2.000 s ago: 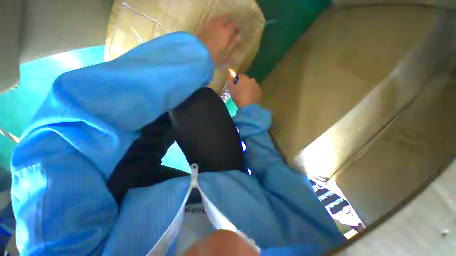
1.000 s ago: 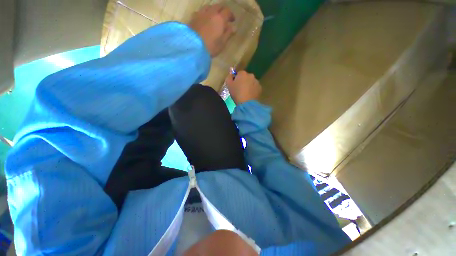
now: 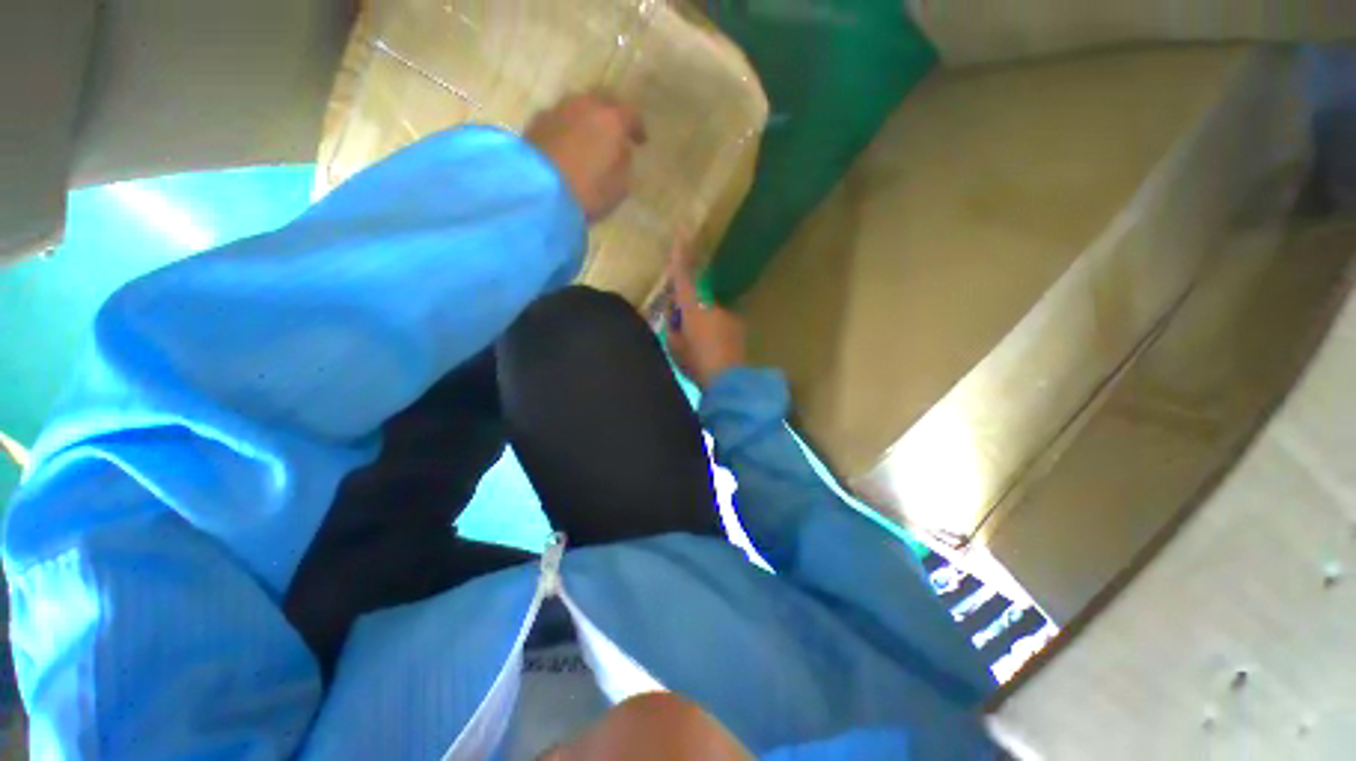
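Note:
A brown carton [image 3: 491,60] with glossy tape strips and creases is at the top centre, beyond my knees. My left hand [image 3: 592,153] is against its upper face with the fingers curled; whether it holds anything is hidden. My right hand [image 3: 706,335] is at the carton's near right edge, beside my black-clad knee. One finger points up along the carton. The hand is closed around a small blue item [image 3: 677,318], mostly hidden and too small to name.
Large brown cartons [image 3: 982,253] stand at the right, with a pale cardboard flap [image 3: 1234,654] at the lower right. Grey-brown panels [image 3: 208,89] stand at the upper left. Green floor [image 3: 818,104] shows between them. Black and white striped items [image 3: 989,610] show at the lower right.
My left hand has moved down and left over the carton. My right hand has moved lower, and one finger is now extended. The orange-and-blue glimpse in it is now only blue.

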